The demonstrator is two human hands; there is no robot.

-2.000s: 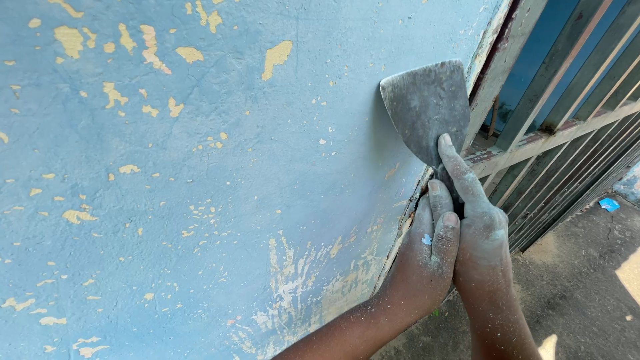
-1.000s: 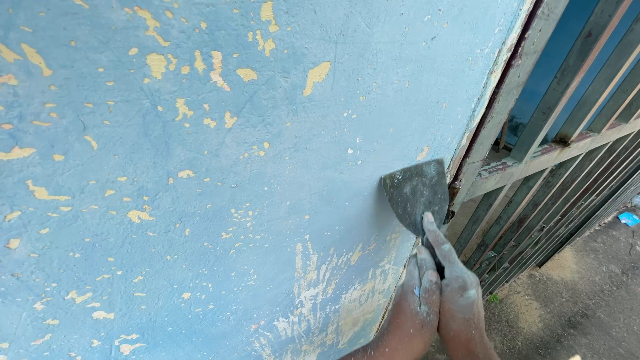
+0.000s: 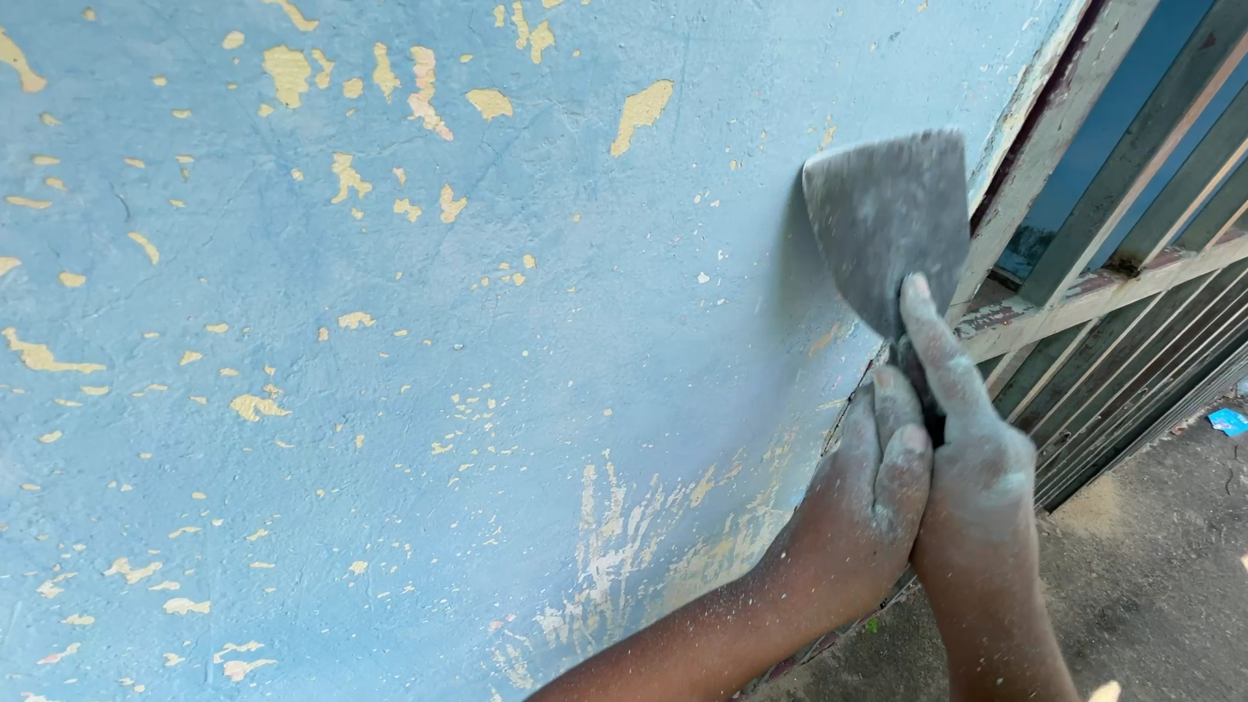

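Observation:
A broad metal paint scraper (image 3: 892,219) points upward near the right edge of a blue painted wall (image 3: 546,322), its blade edge at the wall. My right hand (image 3: 975,478) grips the dark handle, with the index finger stretched along the base of the blade. Pressed against it on the left, my left hand (image 3: 868,497) is closed around the handle too. Both hands are coated with pale dust. Yellow patches show where the blue paint is chipped, and pale scrape marks (image 3: 609,546) fan out low on the wall.
A metal grille (image 3: 1092,292) with peeling paint stands along the wall's right edge. Below it lies a concrete floor (image 3: 1150,565) with a small blue scrap (image 3: 1227,421) on it.
Both hands and the scraper went down along the wall's right edge between the first two frames, and are now higher again. Both hands have kept hold of the scraper.

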